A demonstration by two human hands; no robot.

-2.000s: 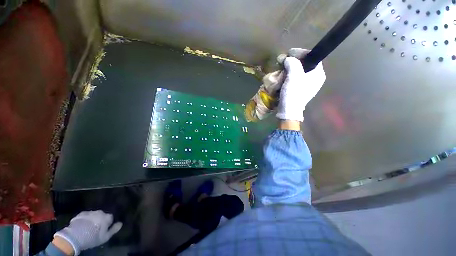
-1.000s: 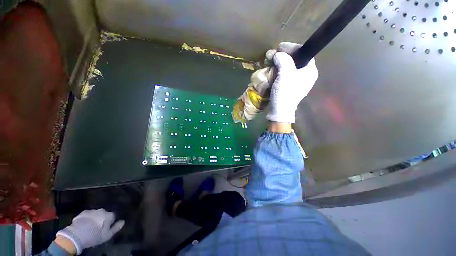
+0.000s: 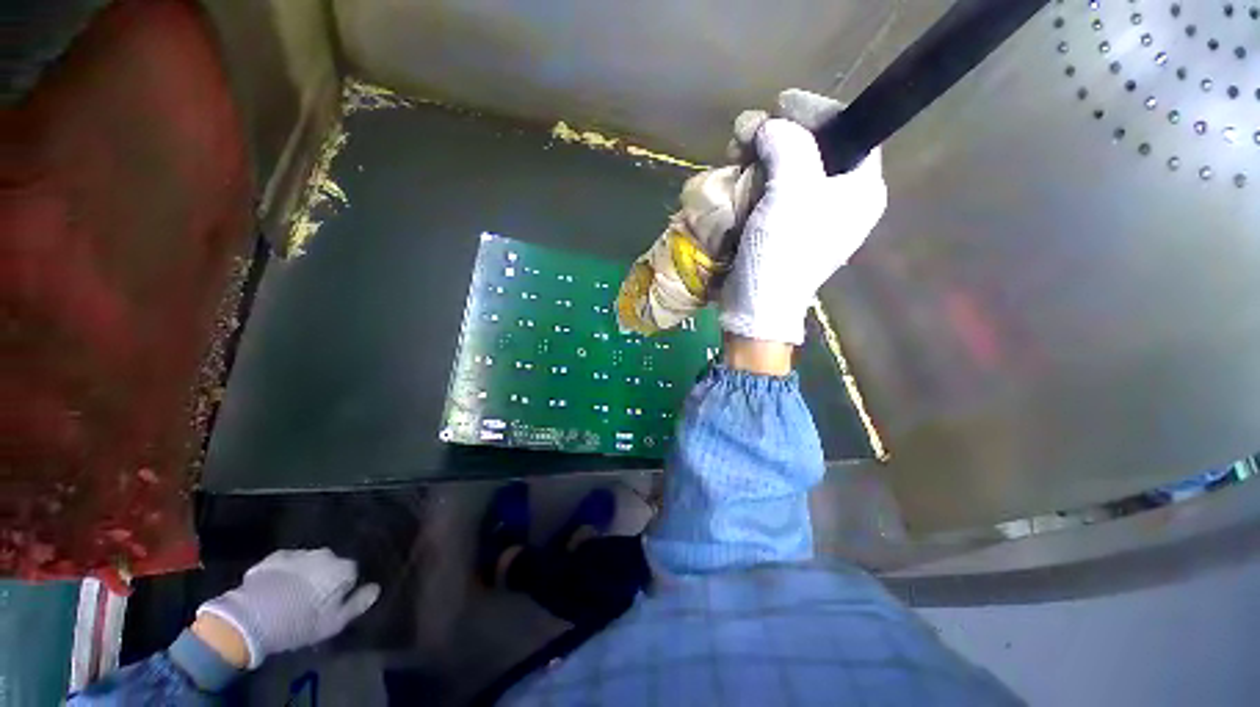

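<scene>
A green circuit board [image 3: 567, 359] with rows of small white marks lies flat on the dark green floor [image 3: 332, 373] of the metal enclosure. My right hand [image 3: 802, 221], in a white knit glove, is shut on a thick black hose [image 3: 940, 76]. The hose's end [image 3: 677, 269], wrapped in dirty white cloth and yellow tape, points down-left over the board's upper right part. My right sleeve hides the board's lower right corner. My left hand [image 3: 293, 605], in a white glove, is empty at the lower left, outside the enclosure, with its thumb apart.
A ragged red curtain flap [image 3: 111, 304] hangs at the left. Grey metal walls [image 3: 553, 62] stand behind and right, with punched holes [image 3: 1161, 83] at the upper right. Yellow sealant [image 3: 325, 187] lines the seams. Legs and blue shoes [image 3: 587, 511] show below the floor's front edge.
The wrapped hose end and my right hand have moved left over the board. The enclosure and board have shifted right in view. My left hand also shows slightly farther right and higher.
</scene>
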